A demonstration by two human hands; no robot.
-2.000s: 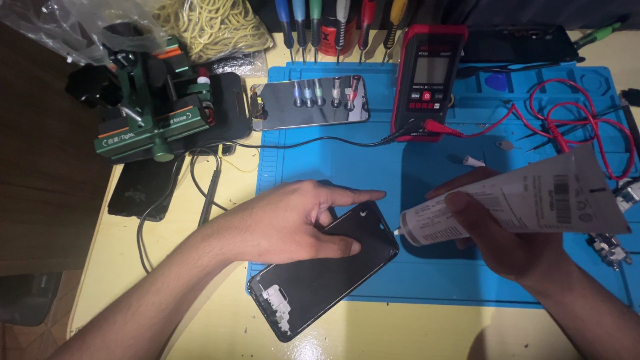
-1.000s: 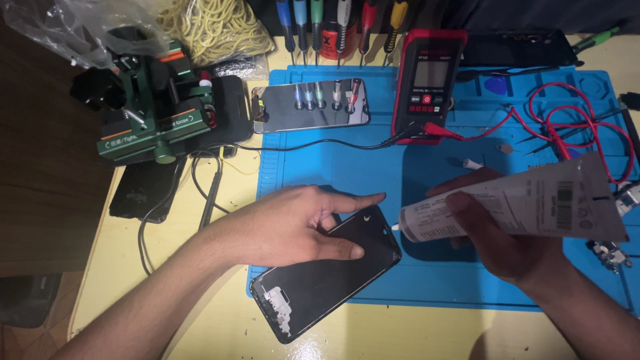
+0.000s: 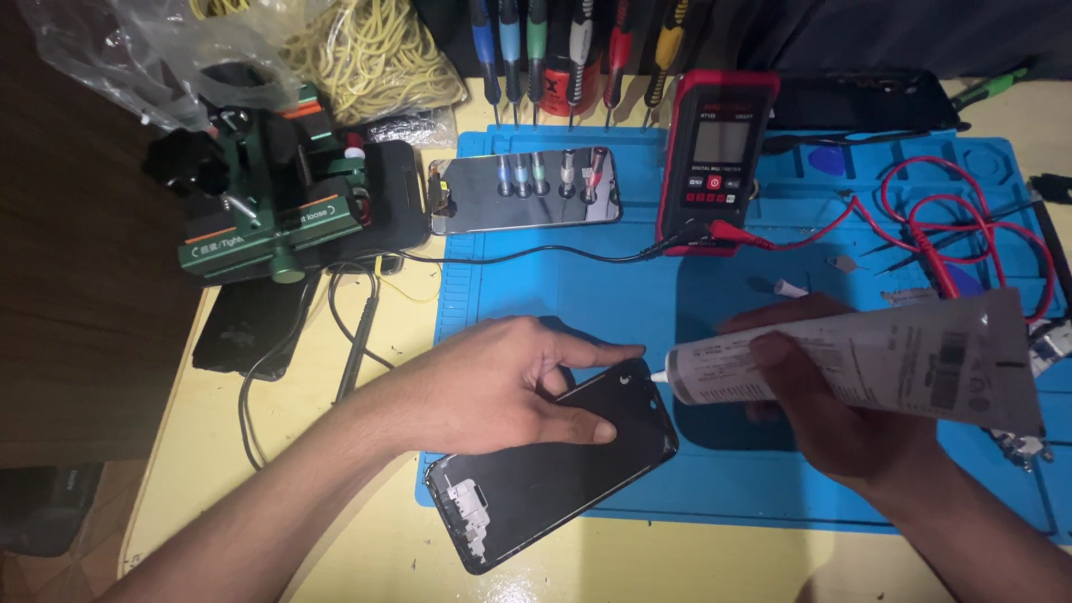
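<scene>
A black phone frame (image 3: 578, 477) lies tilted across the near edge of the blue silicone repair mat (image 3: 578, 289). My left hand (image 3: 511, 389) grips its upper part, thumb on the inner face and index finger stretched along the top edge. In my right hand (image 3: 804, 377) is a large white glue tube (image 3: 888, 356), held nearly level. Its narrow white nozzle (image 3: 659, 377) points left, at the frame's top edge beside the camera hole; whether it touches, I cannot tell. A small white cap (image 3: 789, 289) lies on the mat behind my right hand.
Behind my hands lie a glossy phone screen (image 3: 528, 191) and a red digital multimeter (image 3: 716, 163) with red and black leads. Screwdrivers (image 3: 578, 59) stand along the back. A green clamp fixture (image 3: 276, 218), a dark phone part (image 3: 255, 327) and bagged yellow rubber bands (image 3: 377, 63) are at left.
</scene>
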